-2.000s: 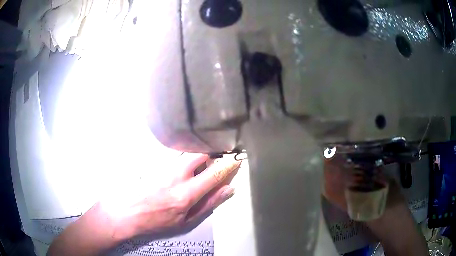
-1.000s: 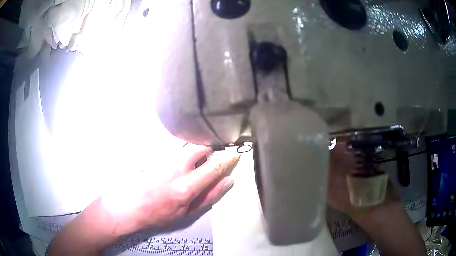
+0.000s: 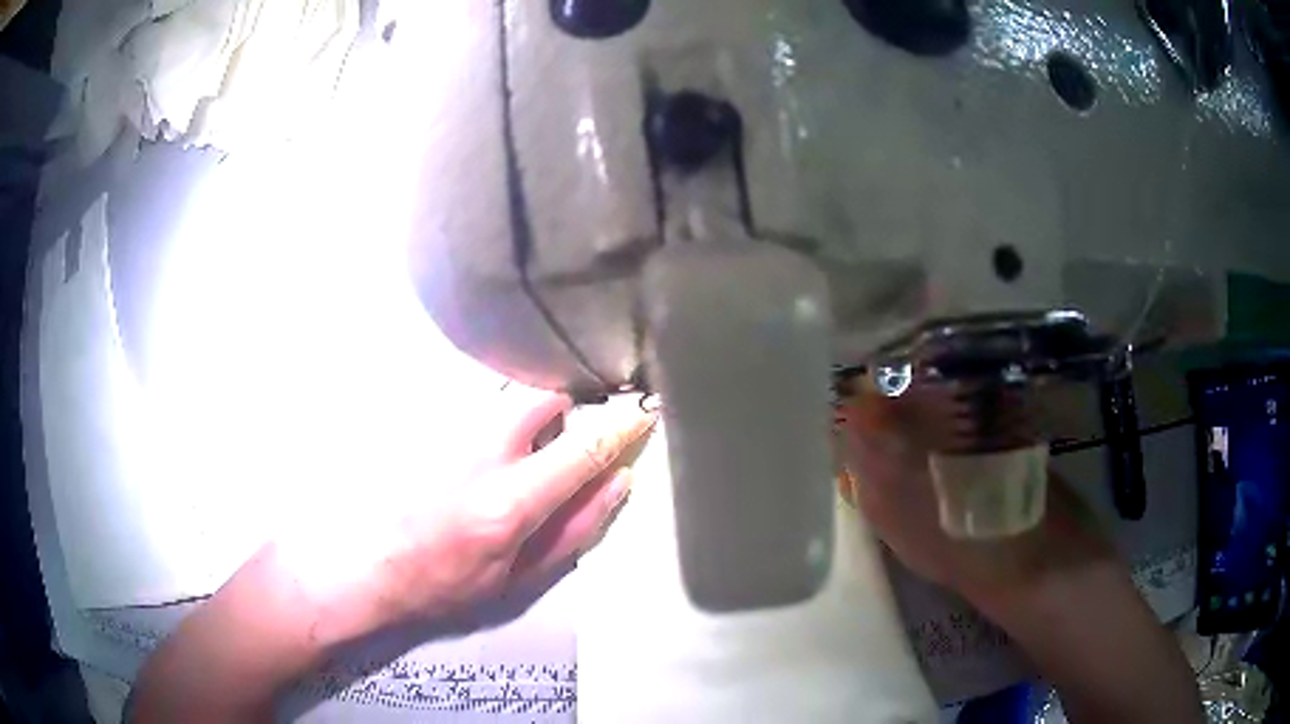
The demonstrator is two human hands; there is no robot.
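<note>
A white cut fabric panel (image 3: 750, 658) lies under the sewing machine head (image 3: 877, 184) and reaches the table's front edge. My left hand (image 3: 488, 530) lies on the cloth at the panel's left, its fingertips close to the needle area, partly washed out by glare. My right hand (image 3: 934, 495) is behind the take-up lever guard (image 3: 750, 439) and the thread tension dial (image 3: 990, 488); its fingers are mostly hidden. The presser foot and needle are hidden by the head and glare.
A second white panel (image 3: 85, 467) with a curved edge lies flat at left. Crumpled cream cloth (image 3: 184, 64) is at the back left. A lit smartphone (image 3: 1241, 502) is at the right. A printed ruler (image 3: 467, 679) runs along the front edge.
The view has shifted, so the machine head and guard appear higher and further left. Both hands stay near the needle area; the left hand has hardly changed pose.
</note>
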